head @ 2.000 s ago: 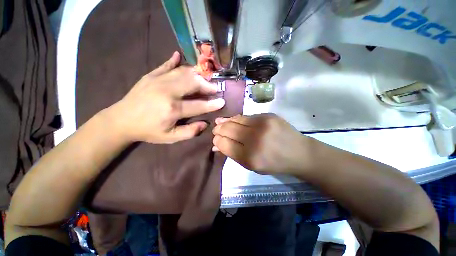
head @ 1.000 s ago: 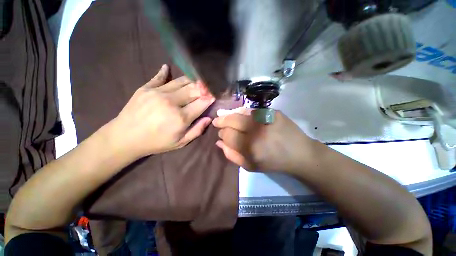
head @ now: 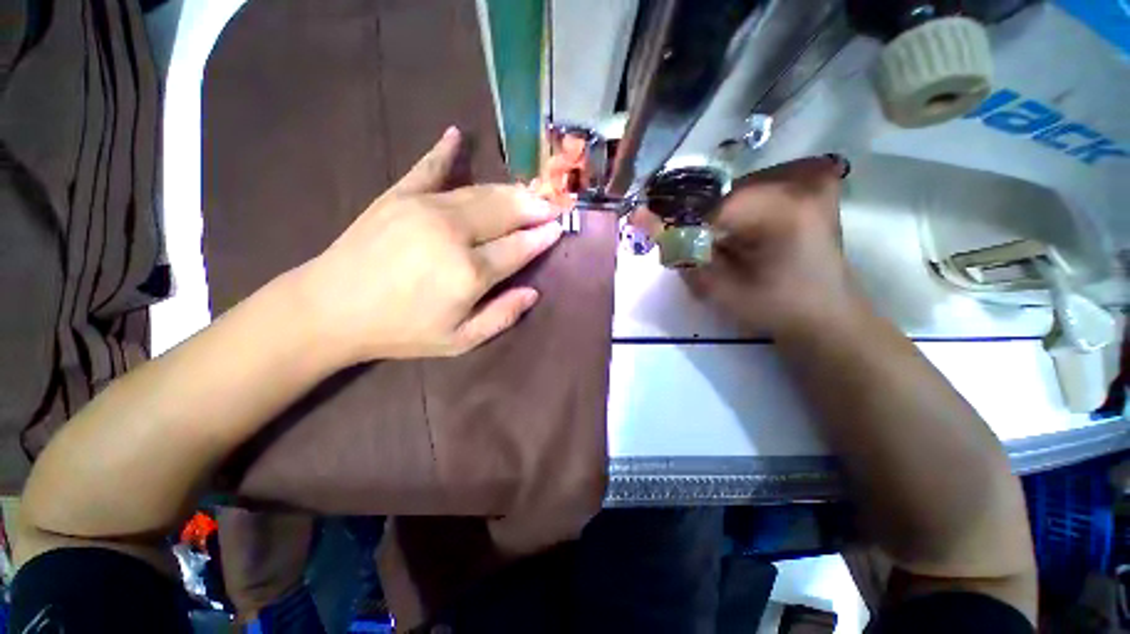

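The brown garment panel (head: 496, 421) lies on the white table, its right edge running up to the presser foot (head: 574, 221). My left hand (head: 409, 266) lies flat on the panel, fingers apart, fingertips beside the foot and the orange-red tuft (head: 568, 167). My right hand (head: 775, 254) is off the cloth, over the machine bed right of the needle area. It is blurred and partly hidden behind the dark disc with its pale green cap (head: 685, 245). A dark tip of what may be the thread snips (head: 841, 165) shows at its far side; whether I grip it is unclear.
Stacked brown cut pieces (head: 81, 248) lie at the left. The white machine head with blue lettering and a ribbed pale knob (head: 937, 72) is at upper right. Ruler tape (head: 731, 483) runs along the front edge. A blue basket (head: 1076, 526) is below at right.
My right hand has left the cloth edge and moved right and away from me over the machine bed. My left hand remains flat on the panel. The camera view has shifted.
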